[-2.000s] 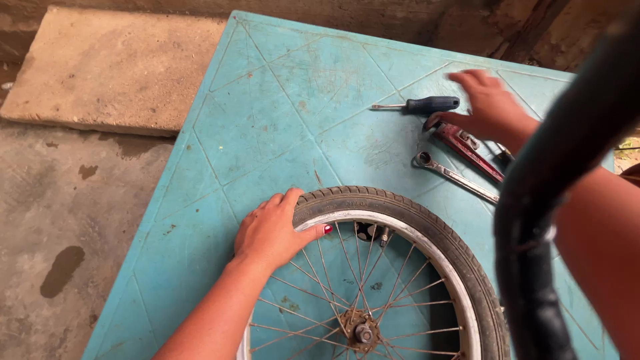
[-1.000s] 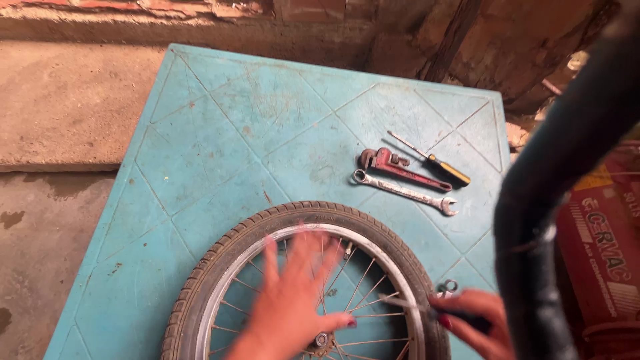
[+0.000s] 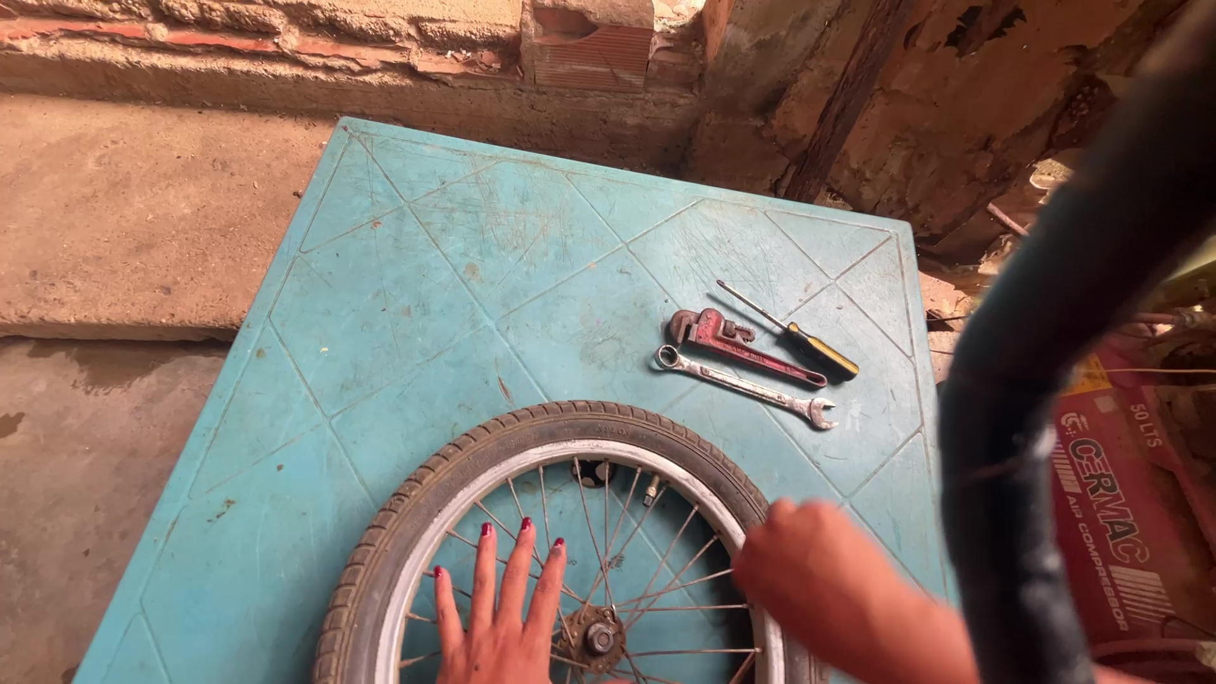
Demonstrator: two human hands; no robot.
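Observation:
A bicycle wheel (image 3: 437,475) with a worn black tyre lies flat on a turquoise table (image 3: 408,285). My left hand (image 3: 503,608) is spread over its spokes, left of the hub (image 3: 600,637), holding nothing. At the rim's right side is my right hand (image 3: 807,570), curled and blurred; whatever it may hold is hidden. The valve stem (image 3: 652,490) shows inside the upper rim. Beyond the tyre lie a combination wrench (image 3: 746,388), a red pipe wrench (image 3: 750,350) and a screwdriver with a yellow and black handle (image 3: 822,351).
A dark curved tube (image 3: 997,399), close and blurred, crosses the right side of the view. Behind it stands a red air compressor box (image 3: 1102,513). A concrete slab (image 3: 142,218) lies left of the table, and a rough brick wall (image 3: 608,123) runs behind.
The dark-handled screwdriver lay on the table at first, then was in my right hand; now it is out of sight. My left hand has left the tyre for the spokes.

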